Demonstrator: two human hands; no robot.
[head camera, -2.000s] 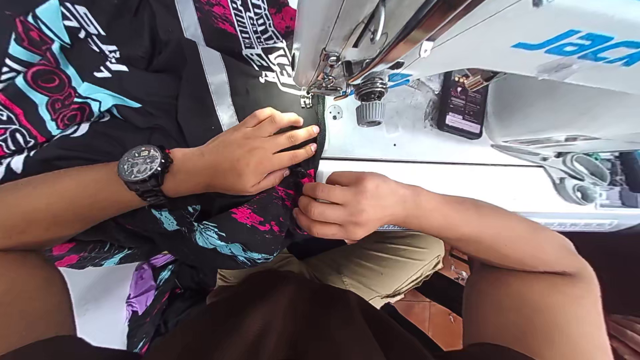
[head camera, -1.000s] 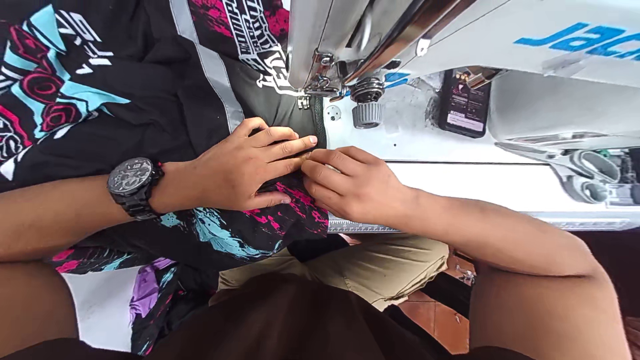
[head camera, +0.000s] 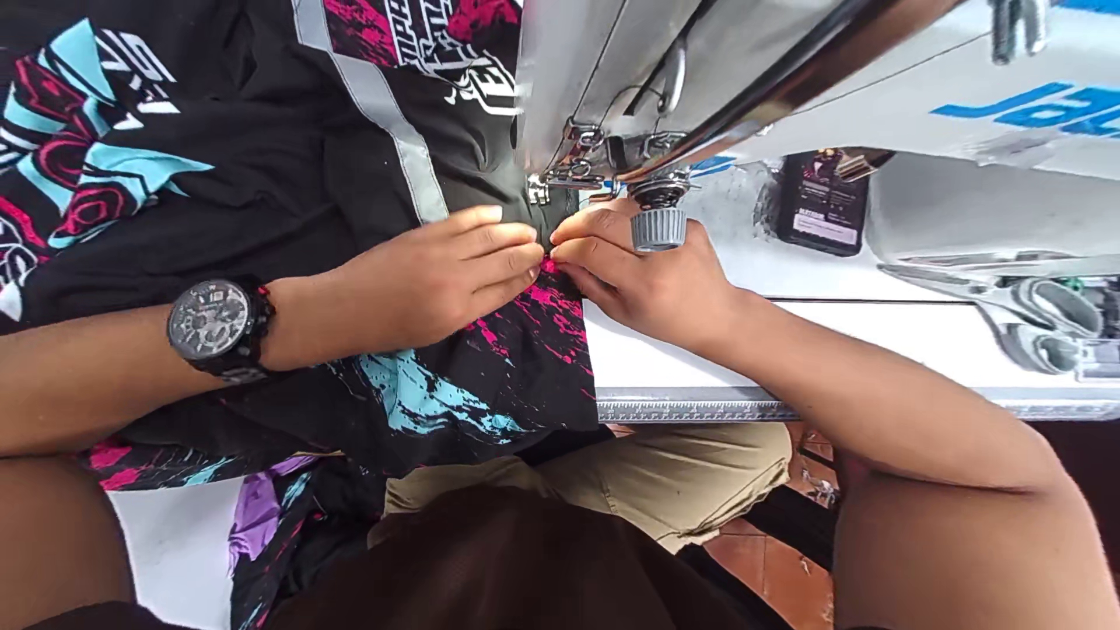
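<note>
A black garment fabric (head camera: 262, 175) with pink, light blue and white print and a grey reflective strip (head camera: 394, 131) lies across the table and under the presser foot (head camera: 538, 190) of a sewing machine (head camera: 831, 79). My left hand (head camera: 420, 284), below a wristwatch (head camera: 210, 319), rests on the fabric with its fingertips near the edge, just below the foot. Opposite it, my right hand (head camera: 656, 271) pinches the fabric's right edge between thumb and fingers. The machine's grey tension knob (head camera: 658, 229) hides part of that hand. The needle cannot be made out.
Scissors (head camera: 1041, 306) and a dark phone-like object (head camera: 822, 206) with a lit face lie on the white table right of the machine head. A measuring scale (head camera: 700, 409) runs along the front edge. Purple cloth (head camera: 255, 516) hangs at the lower left.
My right hand has moved up along the fabric edge, closer to the presser foot. The fabric near the front edge lies flatter than two seconds ago.
</note>
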